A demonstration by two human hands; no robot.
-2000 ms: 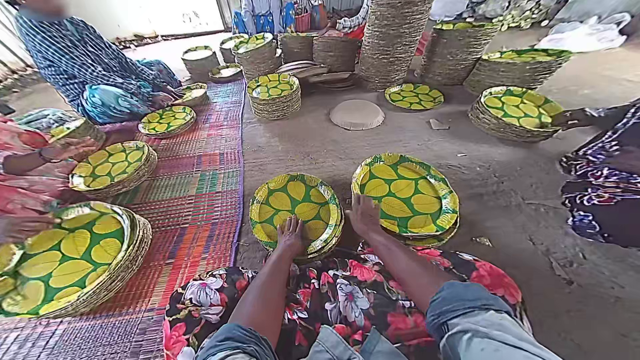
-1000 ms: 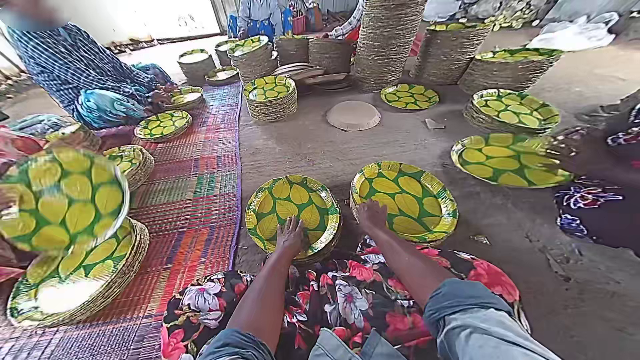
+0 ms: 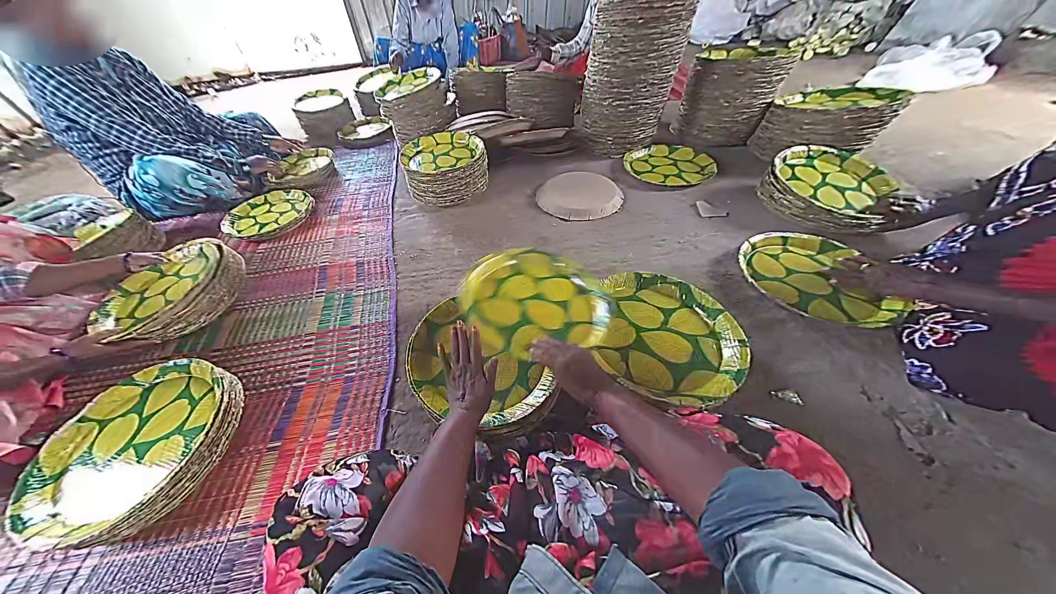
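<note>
A leaf-patterned green and yellow plate (image 3: 536, 301), blurred, is tilted up between the two stacks in front of me, with my right hand (image 3: 571, 370) at its lower edge. My left hand (image 3: 469, 371), fingers spread, lies over the left stack of the same plates (image 3: 429, 375), near the raised plate's lower left edge; whether it touches that plate cannot be told. To the right, the right stack of plates (image 3: 668, 338) stands partly behind my right forearm. Floral cloth (image 3: 569, 503) covers my lap.
A woven mat (image 3: 330, 330) with plate stacks (image 3: 136, 421) lies to the left, where people sit. A co-worker's hand at right rests on a plate (image 3: 792, 276). Further off are a plain upturned plate (image 3: 580, 195), a short stack (image 3: 445, 165) and a tall stack (image 3: 631, 74).
My right hand has moved left from the right stack, and a plate is now raised between the stacks. At left, the plate a co-worker held up is no longer in the air.
</note>
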